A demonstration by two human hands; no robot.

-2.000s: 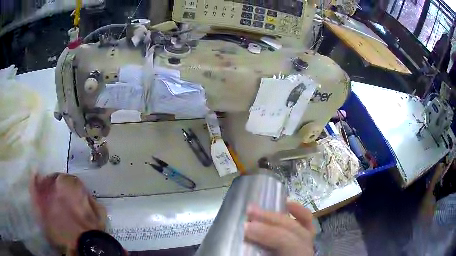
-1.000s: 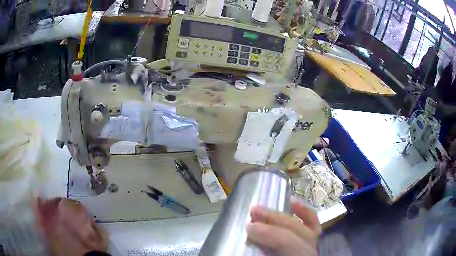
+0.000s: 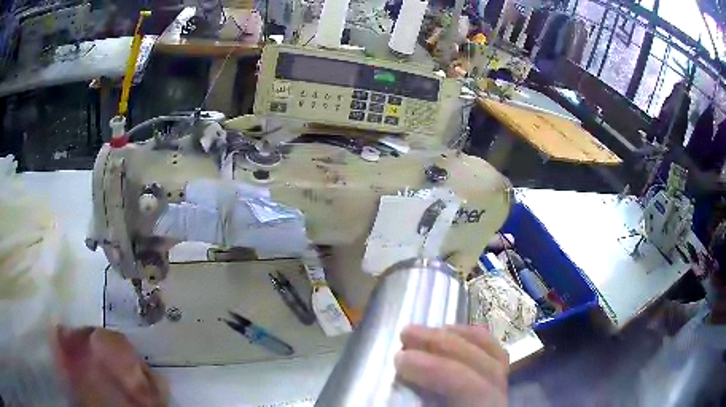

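Observation:
My right hand (image 3: 454,364) is wrapped around a silvery metal flask (image 3: 398,342), tilted with its upper end away from me, over the front edge of the bed. Its lower end is cut off by the frame. My left hand (image 3: 107,370) rests at the lower left beside heaped cream fabric (image 3: 28,278); its fingers are blurred, and I cannot tell if it holds the fabric. Behind stands the beige sewing machine (image 3: 334,179), its presser foot and needle (image 3: 147,304) over the bed with no fabric under them.
Blue-handled snips (image 3: 261,334), dark snips (image 3: 291,297) and a white tube (image 3: 328,308) lie on the bed. A control panel (image 3: 358,91) stands behind. A blue bin (image 3: 561,266) with tools and a crumpled bag (image 3: 501,306) are at the right. Another machine (image 3: 665,215) stands beyond.
The view has tilted up, so the machine sits lower and more of the workshop shows. The flask stays in my right hand, near the same place in the picture. My left hand has barely moved.

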